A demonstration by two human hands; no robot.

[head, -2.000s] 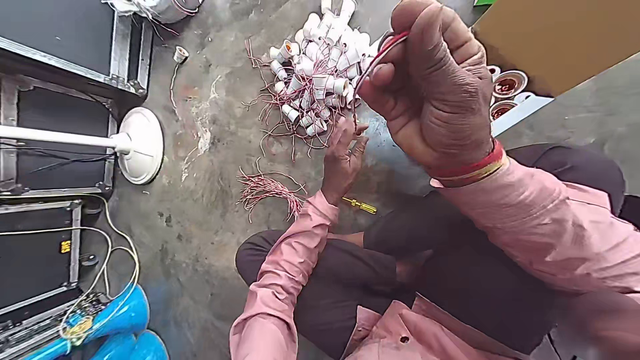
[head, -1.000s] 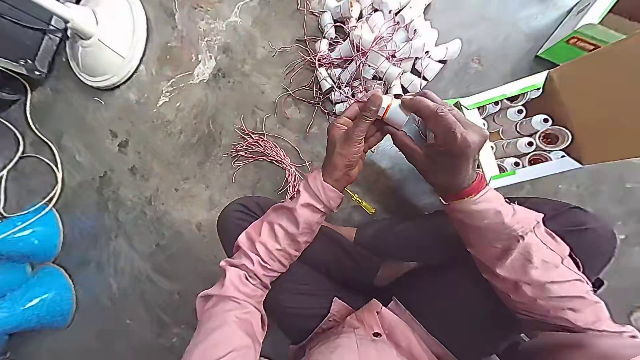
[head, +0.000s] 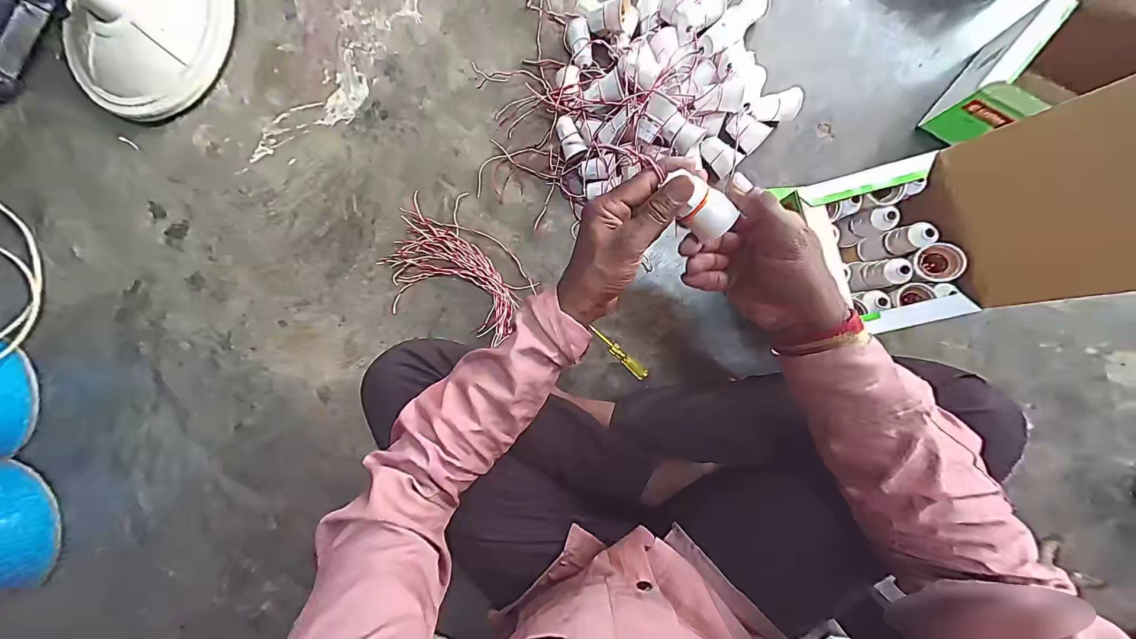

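Note:
My left hand (head: 626,235) grips a white plastic bulb holder (head: 707,211) with an orange ring between thumb and fingers. My right hand (head: 768,253) is at the holder's right side, fingers partly curled; whether it touches the holder is hard to tell. Just beyond my hands lies a pile of white bulb holders (head: 674,115) with red-and-white twisted wires. A bundle of loose twisted wires (head: 453,262) rests on the floor left of my left hand. A yellow-handled screwdriver (head: 628,359) lies below my hands, near my legs.
An open cardboard box (head: 927,311) of white holders stands at the right, its brown flap spread out. Another green-and-white box (head: 994,111) is behind it. A round white stand base (head: 151,58) is at the upper left, with blue cylindrical objects (head: 22,524) at the left edge.
Two seconds ago my right hand was raised with red wire in it; it has come down beside the holder. The view has shifted. Since one second ago, my right fingers have loosened from the holder.

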